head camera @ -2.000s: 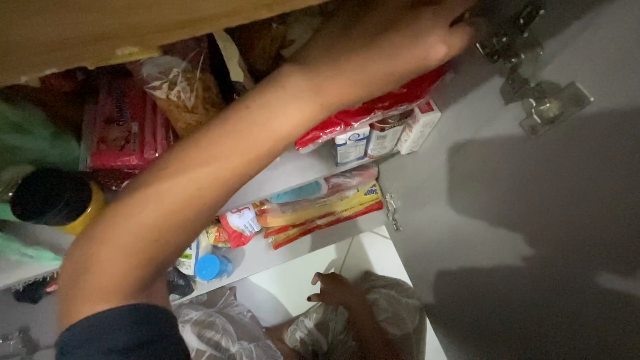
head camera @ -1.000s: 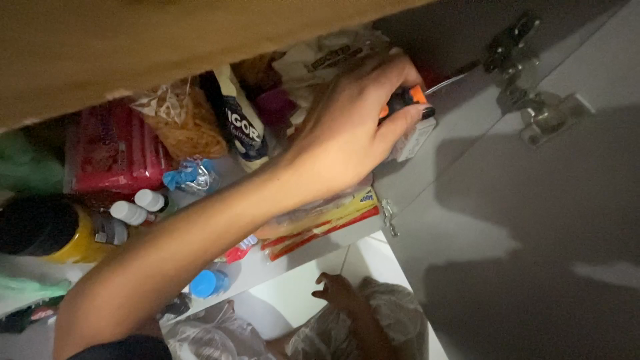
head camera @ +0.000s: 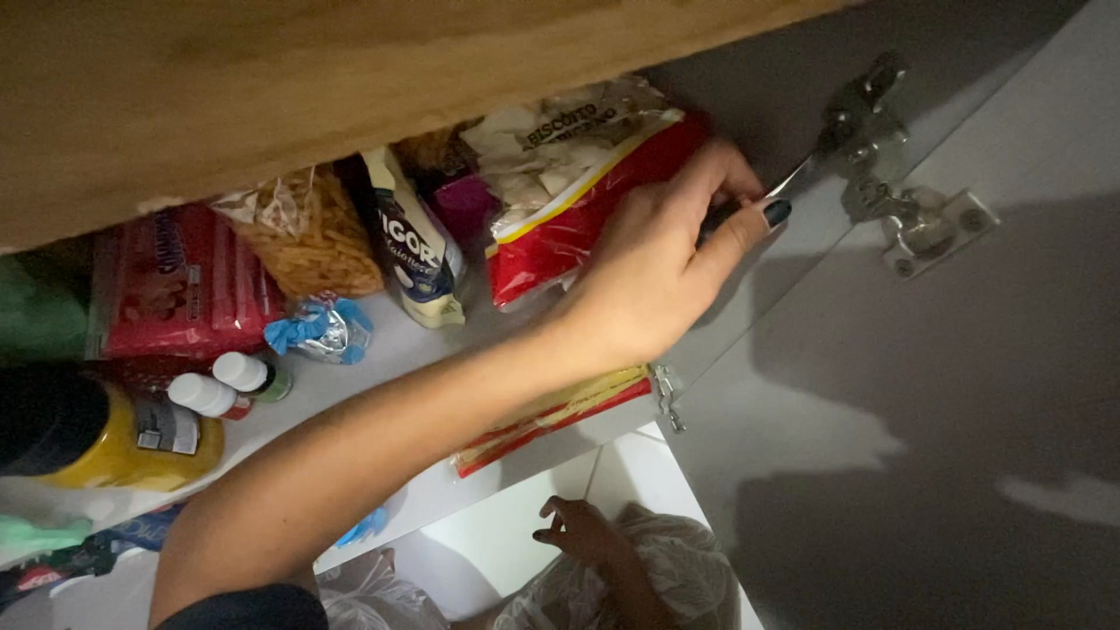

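My left hand (head camera: 678,254) reaches across from the lower left, shut on the dark handle of a screwdriver, mostly hidden by my fingers. Its thin metal shaft (head camera: 791,178) points at the upper metal cabinet hinge (head camera: 866,144), where the tip's exact contact is unclear. The hinge's cup plate (head camera: 941,234) is fixed to the grey door panel (head camera: 919,367). Low in the view is my right hand (head camera: 577,529), its fingers apart and slightly curled, with nothing seen in it, beside a translucent plastic bag (head camera: 674,560).
Shelf goods include a red-and-clear biscuit bag (head camera: 560,201), a mayonnaise pouch (head camera: 416,254), pink packets (head camera: 184,289), a yellow jar with a black lid (head camera: 166,446) and small white-capped bottles (head camera: 241,372). A wooden edge (head camera: 350,96) crosses above. A second hinge part (head camera: 668,398) sits lower.
My left hand was up by the hinge, came down with the screwdriver's orange-and-black handle showing, and now has the shaft against or near the hinge. My right hand stays low.
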